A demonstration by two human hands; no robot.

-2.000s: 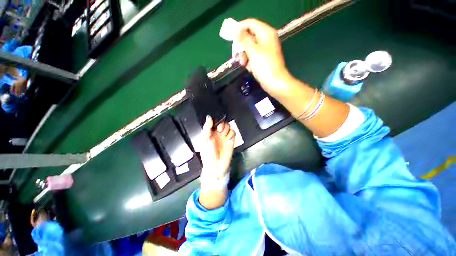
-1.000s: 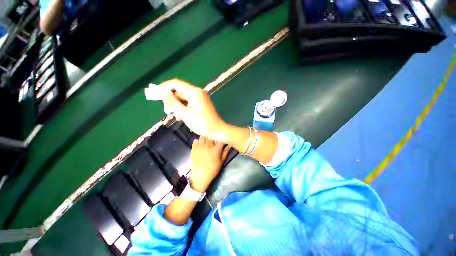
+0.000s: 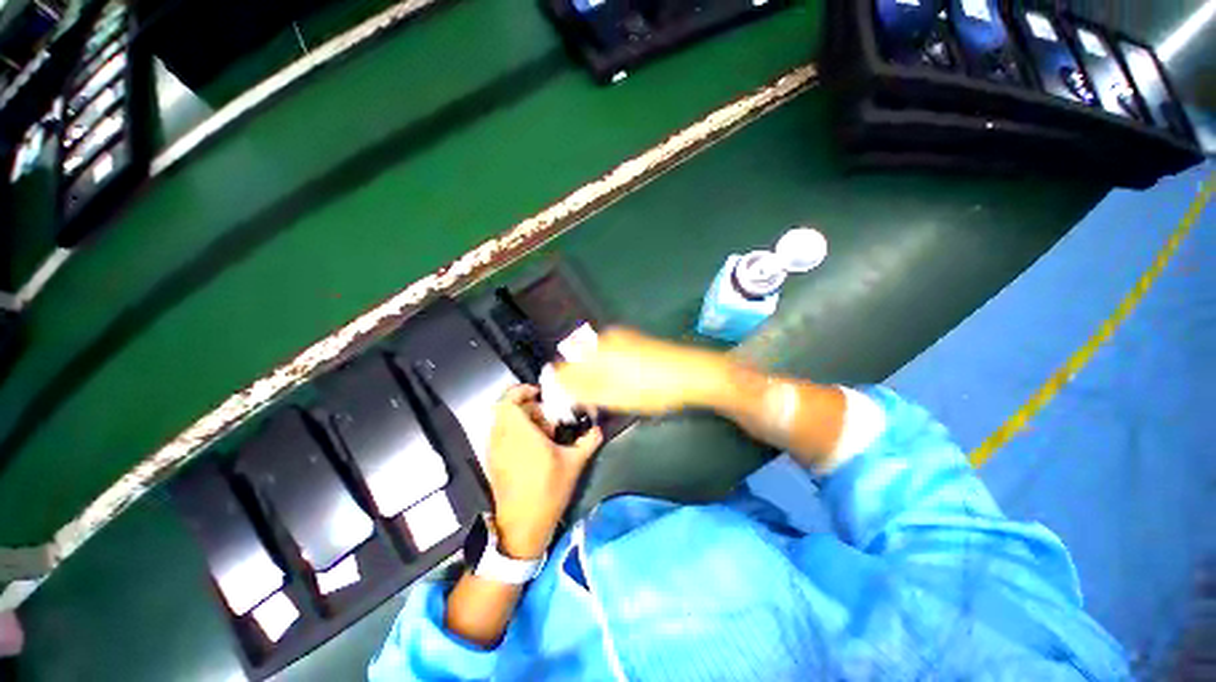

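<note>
A black phone tray [image 3: 360,586] lies diagonally in front of me, with dark glossy smartphones [image 3: 380,440] side by side and white labels [image 3: 430,521] at their lower ends. At the tray's right end my left hand [image 3: 527,466] grips the lower end of a dark smartphone [image 3: 518,327], mostly hidden by my hands. My right hand [image 3: 620,376], blurred, pinches a white wiping cloth [image 3: 555,394] against this phone. A white label [image 3: 578,342] shows beside the right fingertips in the last slot.
A light-blue dispenser bottle [image 3: 738,300] with its lid open stands right of the tray. Stacked trays [image 3: 987,133] are at the upper right. A chipped pale rail [image 3: 494,253] separates the bench from the green conveyor [image 3: 360,173], which carries another tray [image 3: 620,53] at the top.
My right hand has come down and right from above the conveyor, bringing the cloth to the phone at my left hand. The right end of the tray is now more visible.
</note>
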